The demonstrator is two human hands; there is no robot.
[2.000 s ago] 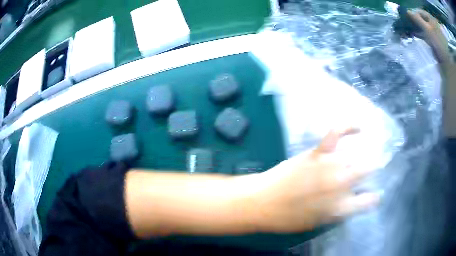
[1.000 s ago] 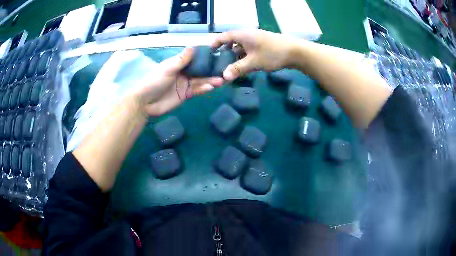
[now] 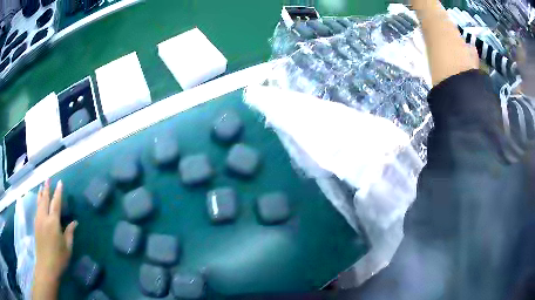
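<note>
Several dark grey-blue charging cases (image 3: pixel 195 169) lie loose on the green mat (image 3: pixel 328 246). My left hand (image 3: pixel 51 237) is at the mat's left edge, fingers extended and thumb apart, with no case held; one case is partly hidden beside its fingers. My right forearm (image 3: pixel 446 50) reaches up at the top right, and its hand is cut off by the top edge. A clear blister tray (image 3: pixel 363 76) holding rows of cases is at the upper right, with a white protective sheet (image 3: pixel 346 137) draped over its near side.
A white rail (image 3: pixel 170 106) borders the mat. Beyond it, on the green belt, stand a white box lid (image 3: pixel 192 57), other white lids and open black-lined box bases (image 3: pixel 78 111). A dark tray with oval recesses (image 3: pixel 26 38) is at the top left. A thin white sheet (image 3: pixel 24 234) lies beside my left hand.
The view has turned right. My hands have parted; the case between them is no longer seen in them. My left hand is now at the mat's left edge, my right arm stretched up and right.
</note>
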